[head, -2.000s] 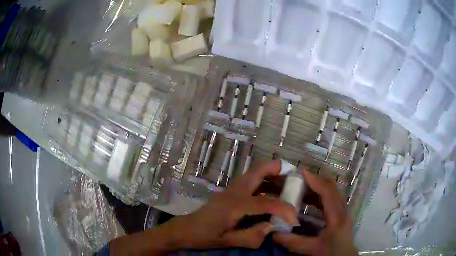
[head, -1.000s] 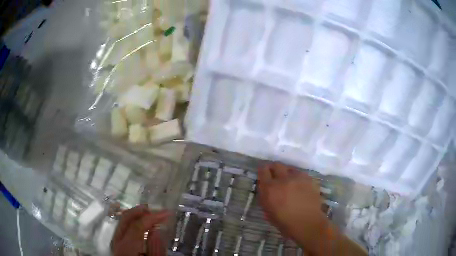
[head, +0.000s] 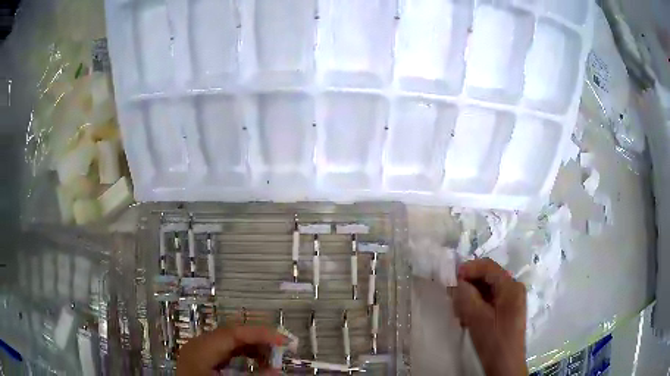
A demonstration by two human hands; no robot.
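My left hand [head: 229, 352] is at the bottom edge, partly cut off, over the near part of the clear parts tray [head: 402, 264]. Its fingertips pinch a thin rod insert [head: 323, 365] with a small whitish end piece, lying almost level. My right hand [head: 491, 312] is right of the tray with thumb and finger pinched. A blurred white scrap [head: 447, 268] is at its fingertips. Rod inserts with pale crosspieces, such as one upright rod [head: 316, 264], lie in the parts tray, several on each side of a bare ribbed stretch.
A large white pocket tray [head: 316, 95] lies beyond the parts tray. Cream-yellow foam blocks [head: 109, 163] are at the left on clear film. A dim clear tray with white housings [head: 84, 352] is at lower left. Loose white scraps [head: 558, 235] are piled at right, beyond my right hand.
The view has swung right. My left hand has moved from the housing tray to the parts tray. My right hand has moved from the parts tray to the scrap pile.
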